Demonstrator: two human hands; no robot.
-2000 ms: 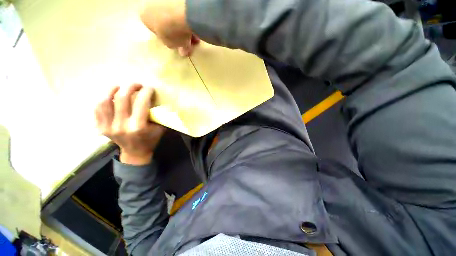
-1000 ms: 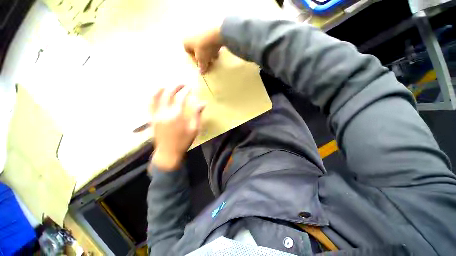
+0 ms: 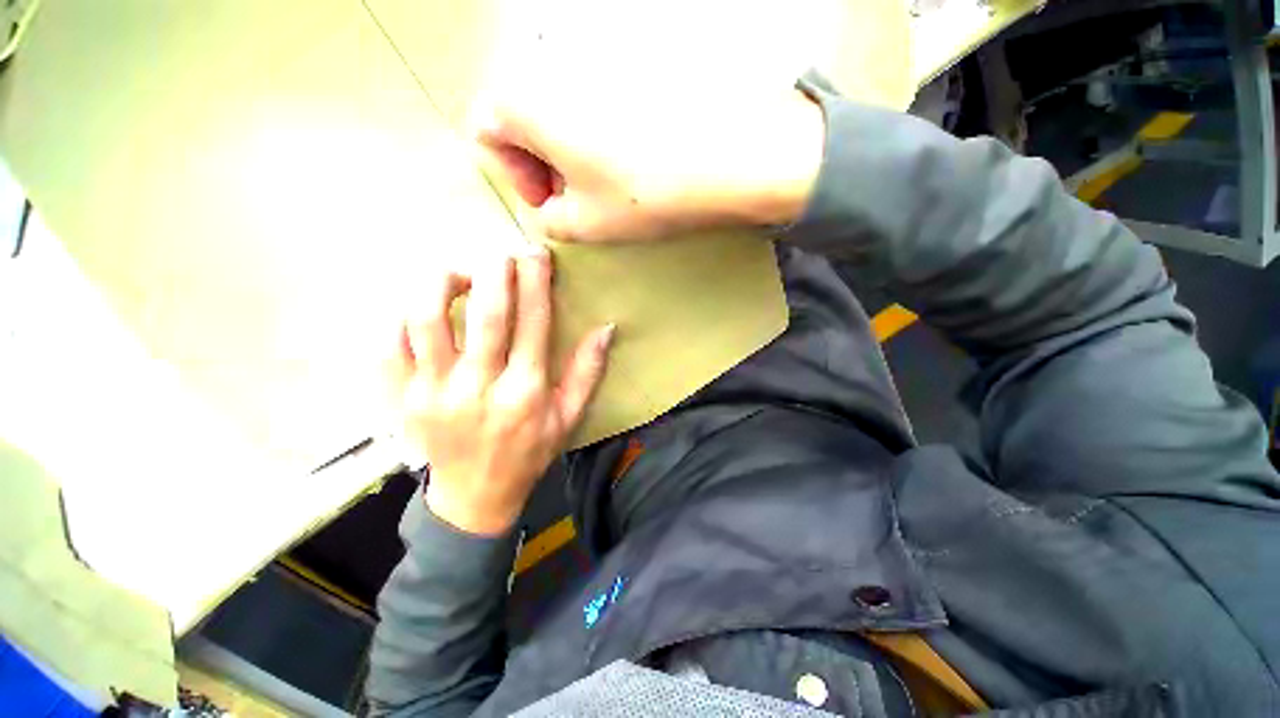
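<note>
A large yellow-olive leather panel (image 3: 688,302) lies over the table edge, its cut corner hanging towards my lap. A thin dark seam or line runs diagonally across it up to my hands. My left hand (image 3: 491,379) lies flat on the panel with its fingers spread, fingertips beside the line. My right hand (image 3: 604,175) rests just above it, fingers curled at the line. Whether it holds a tool is hidden. Glare whitens much of the panel.
Another olive panel (image 3: 84,582) lies at the left end of the table. A blue bin (image 3: 35,687) is cut off at the lower left corner, beside small dark clutter. A metal frame (image 3: 1254,140) stands at the upper right.
My left hand has gone from the panel's near edge to lying flat beside the line. My right hand has come lower beside it. The view has shifted, and the line now extends farther up.
</note>
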